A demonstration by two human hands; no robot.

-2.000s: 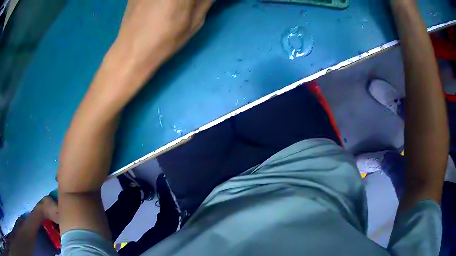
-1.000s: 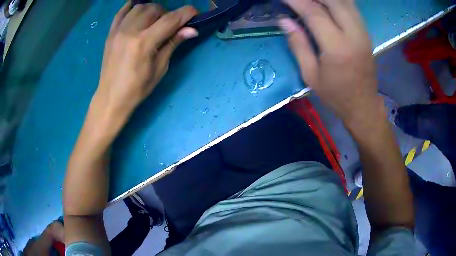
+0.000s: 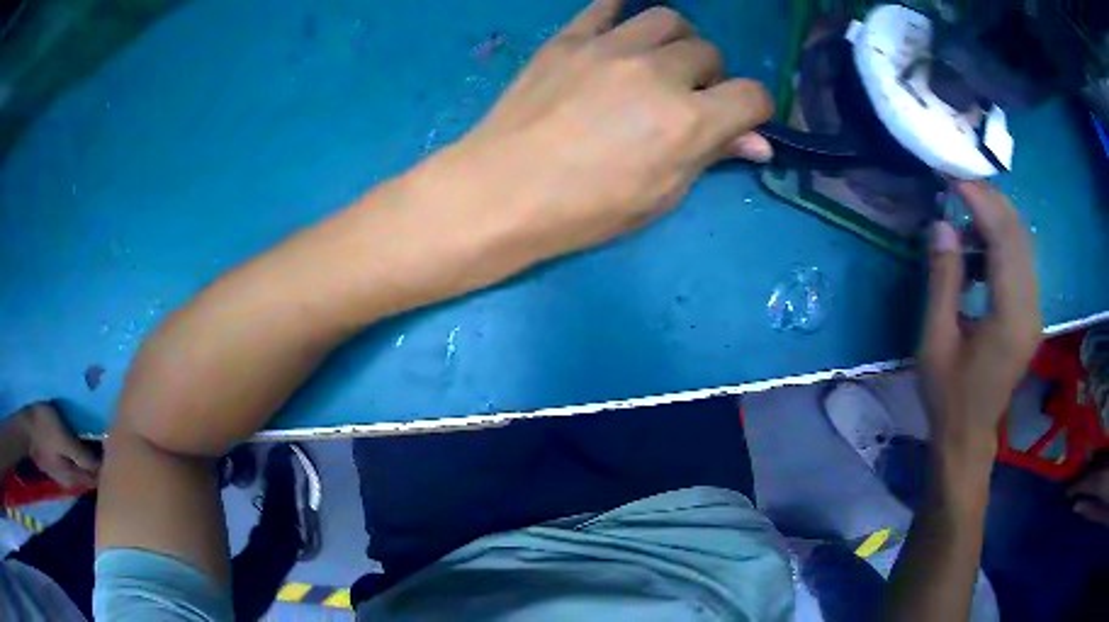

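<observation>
My left hand (image 3: 620, 122) comes in from the left and grips a black curved headband (image 3: 809, 146) between thumb and fingers. The band runs right, to beneath the white cut ring (image 3: 924, 103) of the press. My right hand (image 3: 985, 286) is just below the ring, thumb and fingers upright around a small dark part that is too blurred to name. Whether it grips that part cannot be told. The green-edged press base plate (image 3: 839, 219) lies under the band. The joint under the ring is hidden.
The blue-green bench top (image 3: 584, 322) has a white front edge and a shiny round mark (image 3: 798, 299) below the press plate. Another person's hand (image 3: 55, 447) is at the far left edge. A red stool (image 3: 1056, 407) and another person's legs are at the lower right.
The view has swung right, bringing the press and white ring into sight. Both hands came up with the black band, and its right part is now under the ring. My right hand has moved below the ring.
</observation>
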